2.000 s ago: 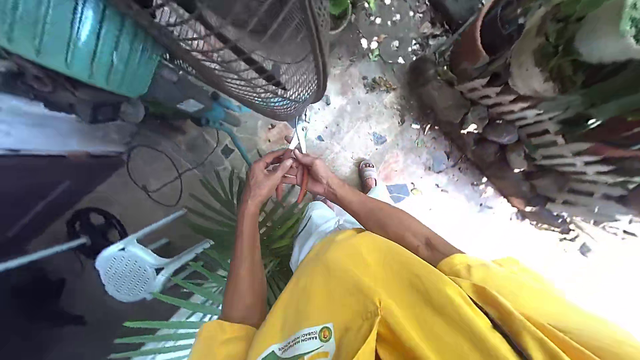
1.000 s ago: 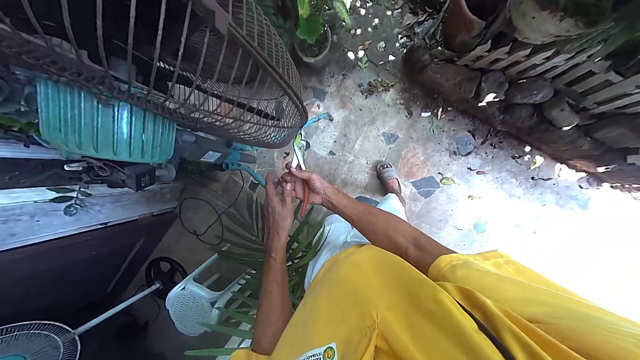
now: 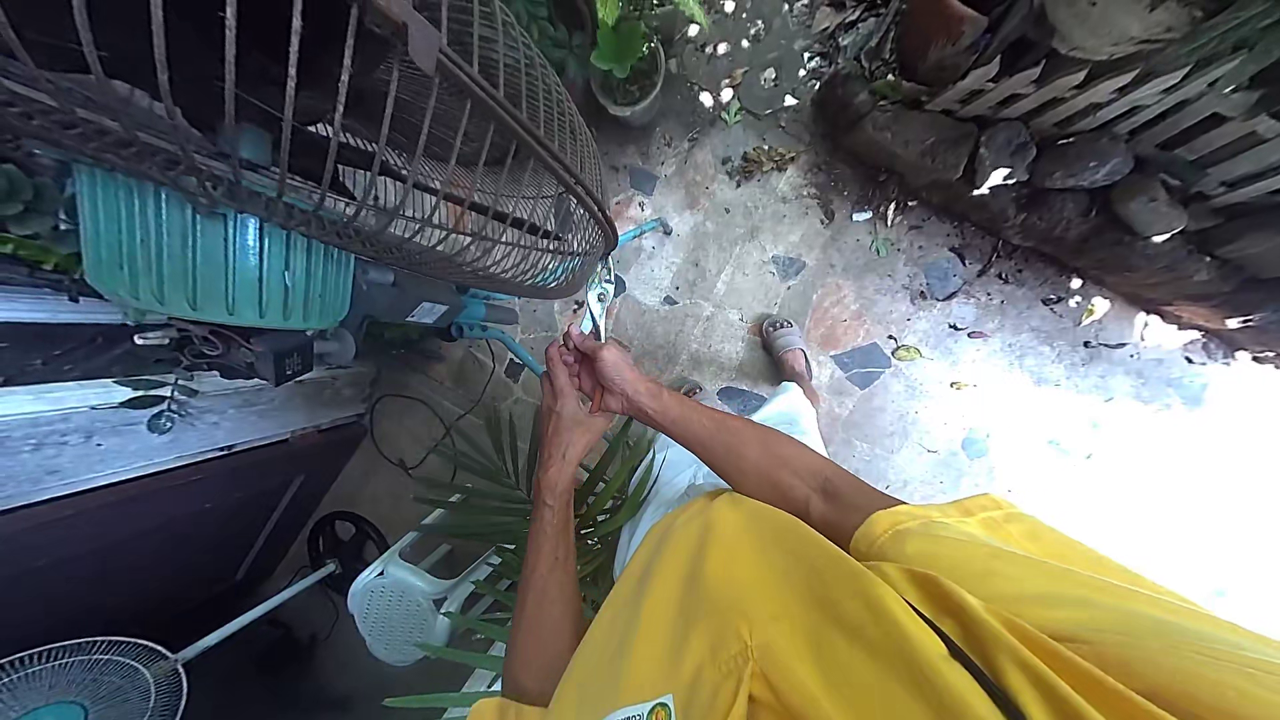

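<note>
Pliers with orange-red handles (image 3: 598, 305) point away from me, their pale metal jaws close to the rim of a large rusty wire fan guard (image 3: 560, 220). My right hand (image 3: 612, 375) is closed around the pliers' handles. My left hand (image 3: 570, 410) touches it from the left, its fingers bent against the right hand's fingers; what it holds, if anything, is too small and hidden to tell. Green palm fronds (image 3: 500, 500) spread below the hands.
A green ribbed plastic tub (image 3: 215, 250) stands left beneath the guard. Blue metal tubing (image 3: 510, 345) runs beside the hands. A white plastic chair (image 3: 400, 610), a stand fan (image 3: 90, 680), a potted plant (image 3: 630, 85) and a stone border (image 3: 910, 140) surround the stone-paved floor (image 3: 700, 270).
The view has shifted toward the left, showing more of the fan guard and the stand fan. Both hands stay together at the pliers throughout.
</note>
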